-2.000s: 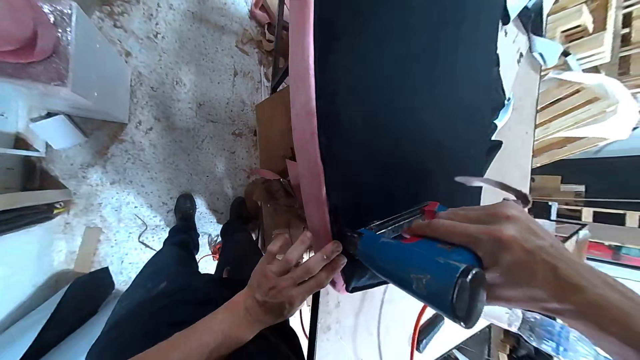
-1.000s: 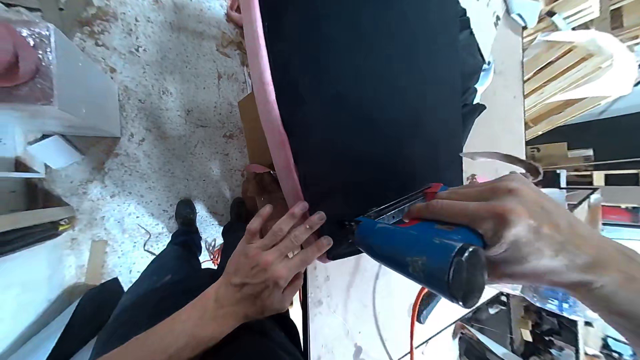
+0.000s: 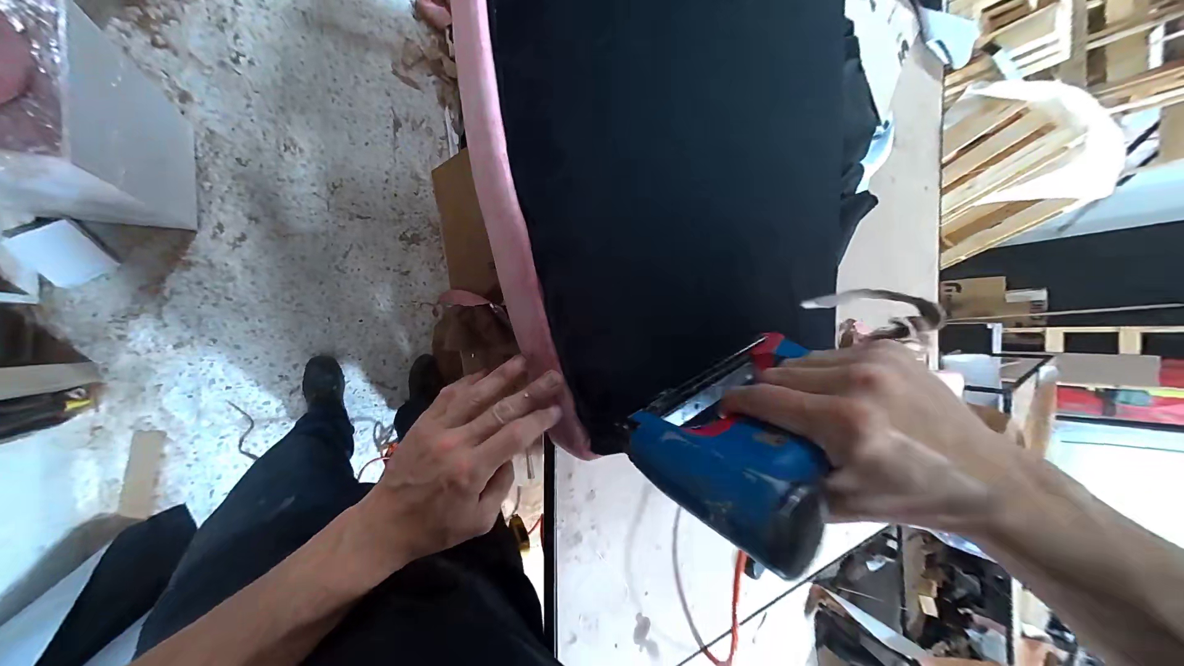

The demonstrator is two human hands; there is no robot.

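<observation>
A blue and red pneumatic staple gun [image 3: 731, 472] is held in my right hand [image 3: 860, 425], its nose against the lower corner of a black fabric panel [image 3: 675, 194]. Pink upholstery fabric [image 3: 504, 194] forms a padded rim along the panel's left edge. Fingers of my left hand [image 3: 472, 453] lie on that pink rim near the corner, left of the gun's nose; a ring shows on one finger. Whether they pinch the fabric underneath is hidden. The upholstered piece rests on a white worktable [image 3: 610, 564].
An orange air hose [image 3: 737, 601] runs over the table's lower part. Wooden frames [image 3: 1008, 166] stand beyond the table at the right. A cardboard piece [image 3: 465, 227] is beside the pink rim. At the left, a white box-like block [image 3: 129, 139] stands on the speckled floor [image 3: 305, 185].
The staple gun stays in my right hand near the panel's lower corner. My left hand's fingers have drawn closer together on the pink rim than one second ago.
</observation>
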